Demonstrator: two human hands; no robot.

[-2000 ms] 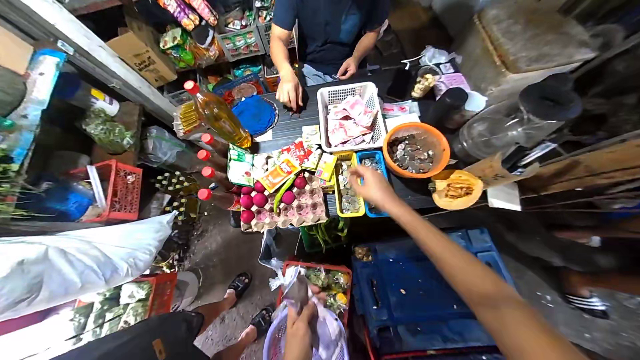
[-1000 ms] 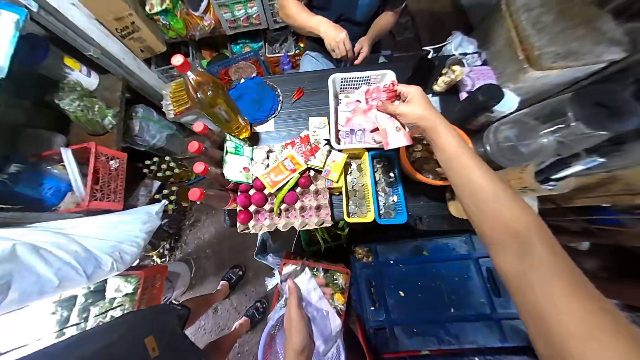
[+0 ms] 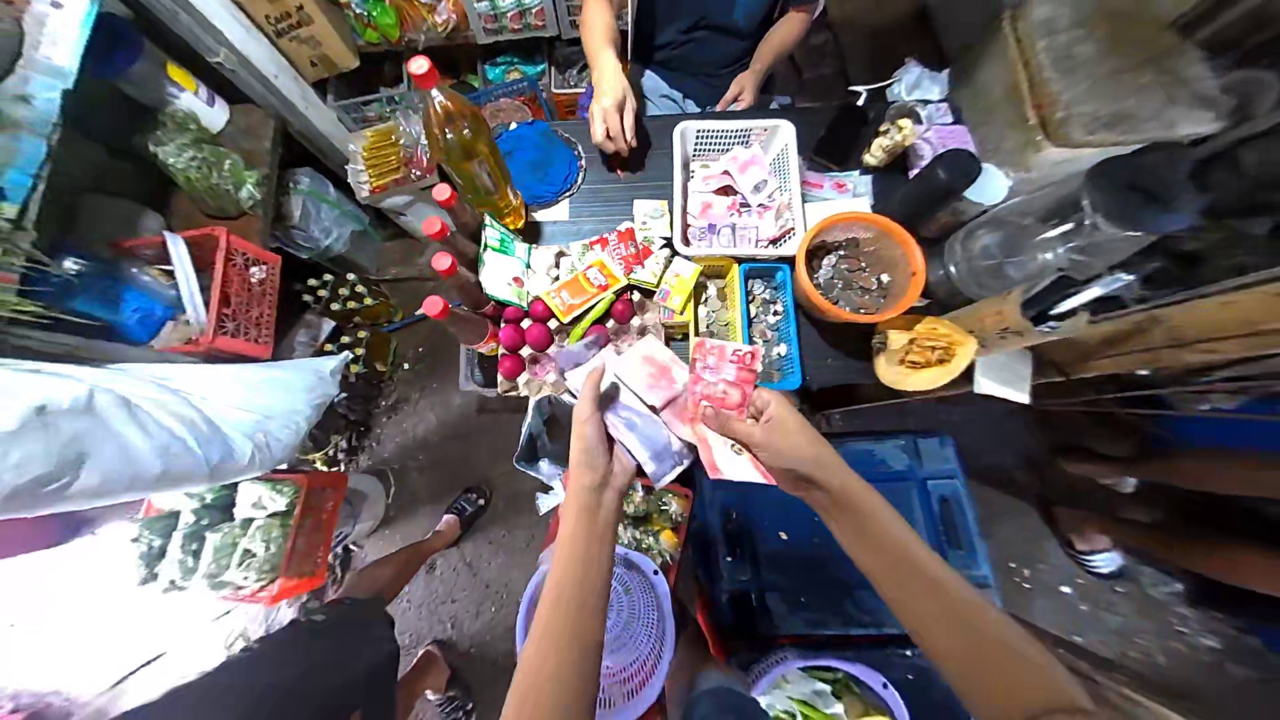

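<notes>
My left hand [image 3: 600, 435] holds a spread of pale pink and purplish banknotes [image 3: 645, 410] over the front of the egg tray. Close on its right, my right hand [image 3: 775, 435] pinches a red banknote [image 3: 722, 375] and another reddish note below it. The notes of both hands meet or overlap. Behind them a white plastic basket [image 3: 683, 185] holds more notes. Coins lie in a yellow basket [image 3: 738, 290], a blue basket [image 3: 790, 330] and an orange bowl [image 3: 908, 250]. Red-purple eggs [image 3: 511, 338] and seasoning packets [image 3: 583, 288] are on the tray.
Across the table a person's hand [image 3: 612, 115] rests near the white basket. Red-capped bottles [image 3: 465, 270] and an oil bottle [image 3: 465, 150] stand at left. A cut squash [image 3: 925, 355] sits at right. Below are a dark blue plastic container [image 3: 840, 540] and a purple basket [image 3: 640, 630].
My right hand has come back from the white basket toward me with notes. My left hand has risen from low over the purple basket to the egg tray, and now displays spread notes.
</notes>
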